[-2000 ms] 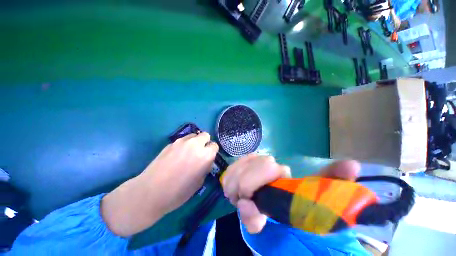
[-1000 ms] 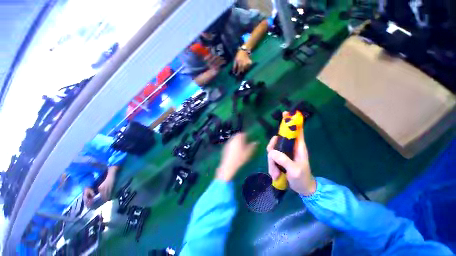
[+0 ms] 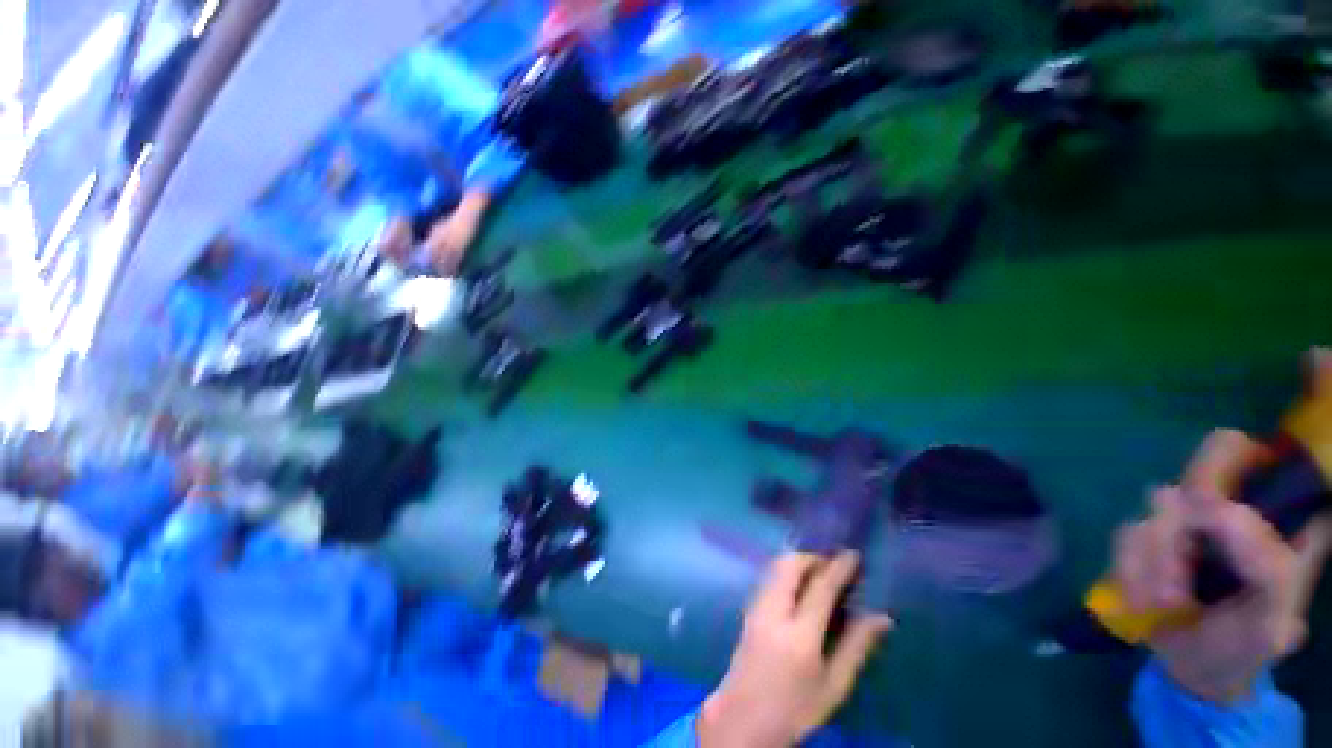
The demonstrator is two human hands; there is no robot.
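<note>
The picture is blurred. A black forked housing [image 3: 836,490] lies on the green mat with its arms pointing left. My left hand [image 3: 796,643] is at its near edge, thumb and fingers around something dark; whether that is part of the housing or a separate piece, I cannot tell. The round screw dish [image 3: 976,526] stands just right of the housing. My right hand [image 3: 1212,570] is at the right edge, closed around the electric screwdriver [image 3: 1122,611], its yellow nose pointing down left. The tool's tail is cut off by the picture edge.
A pile of black modules with white spots [image 3: 548,538] lies left of the housing. More black housings [image 3: 660,325] lie along the bench's far side, with dark parts stacked [image 3: 767,102] behind. Another person's hands [image 3: 456,234] work across the bench; people in blue are at the left.
The view has swung left, so the cardboard box is out of frame. My left hand, earlier reaching over the bench, is now at a housing beside the dish. My right hand still holds the screwdriver.
</note>
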